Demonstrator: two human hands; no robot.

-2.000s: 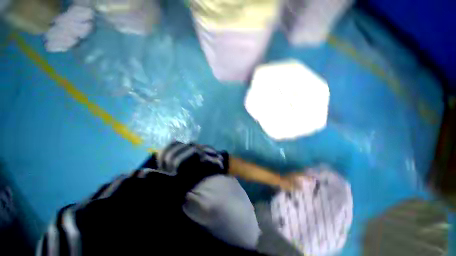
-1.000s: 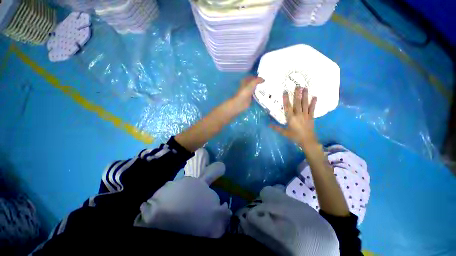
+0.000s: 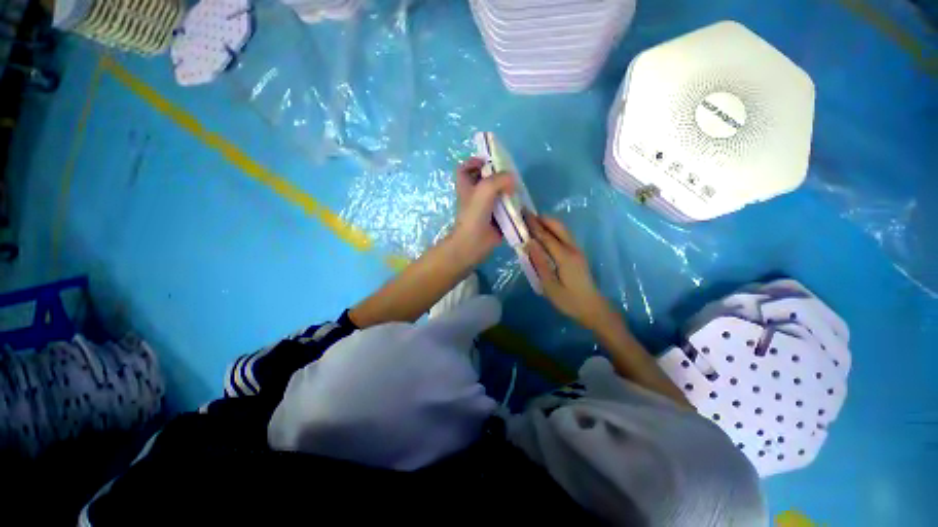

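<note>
I hold a cover-and-plate pair (image 3: 511, 213) edge-on in front of me, seen as a narrow cream and lavender sandwich, tilted. My left hand (image 3: 480, 206) grips its upper left side with the thumb across the edge. My right hand (image 3: 558, 266) holds its lower right side. A stack of covers (image 3: 720, 113) stands to the right, its top cream hexagon showing a radial pattern, an oval logo and small dark icons, with lavender layers below. A loose pile of perforated plates (image 3: 766, 386) lies at the lower right.
Nested lavender stacks (image 3: 555, 51) stand at the top. A beige ribbed stack (image 3: 129, 26) and a dotted plate (image 3: 211, 41) are at the top left. Clear plastic sheet (image 3: 411, 196) covers part of the blue floor. A blue crate (image 3: 46, 309) and patterned parts (image 3: 82, 386) are at the left.
My hands have left the stacked cover on the right and moved down and left. They now hold a pair edge-on between them. The view has shifted, showing the blue crate at the left.
</note>
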